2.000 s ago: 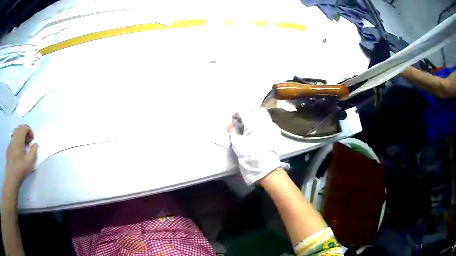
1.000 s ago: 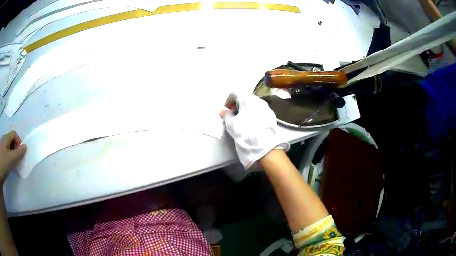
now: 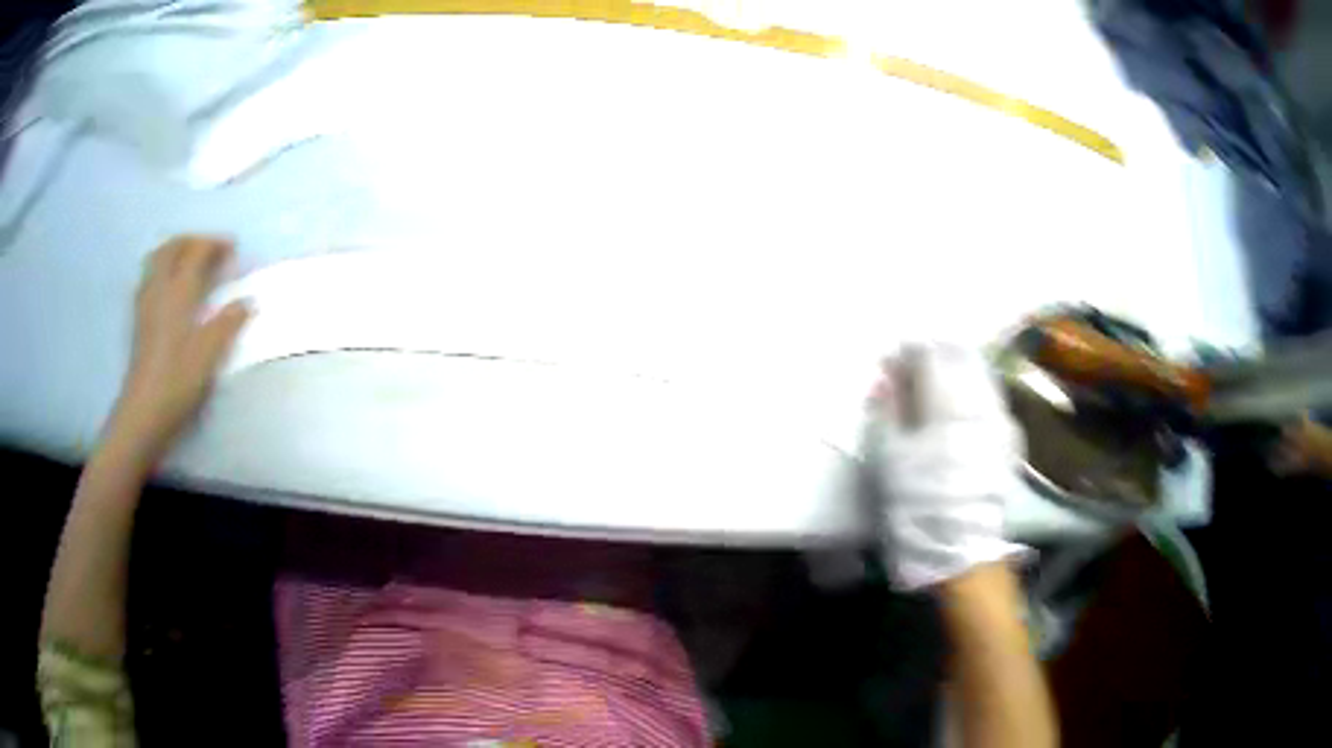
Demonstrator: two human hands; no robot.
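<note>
A long curved white piece (image 3: 314,314) lies along the near part of the white table, its lower edge a thin dark line. My bare left hand (image 3: 197,307) is at its left end, with the end between thumb and fingers. My right hand (image 3: 942,460), in a white glove and blurred, is curled at the right end, which is washed out by glare. The iron (image 3: 1096,431) stands at the right table corner with its orange-brown handle (image 3: 1118,363) on top, just right of my glove and not held.
A yellow strip (image 3: 584,9) runs across the far side of the table (image 3: 438,504). White pieces (image 3: 132,110) lie at the far left, dark fabric (image 3: 1212,102) at the far right. A pale hose (image 3: 1271,383) leads right from the iron. A brown board (image 3: 1125,643) is below right. Part of a person's arm (image 3: 1304,444) shows at the right edge.
The view has swung, so the table and iron appear further right and the far side is tilted. My left hand is now fully in view, still at the left end. The iron remains parked.
</note>
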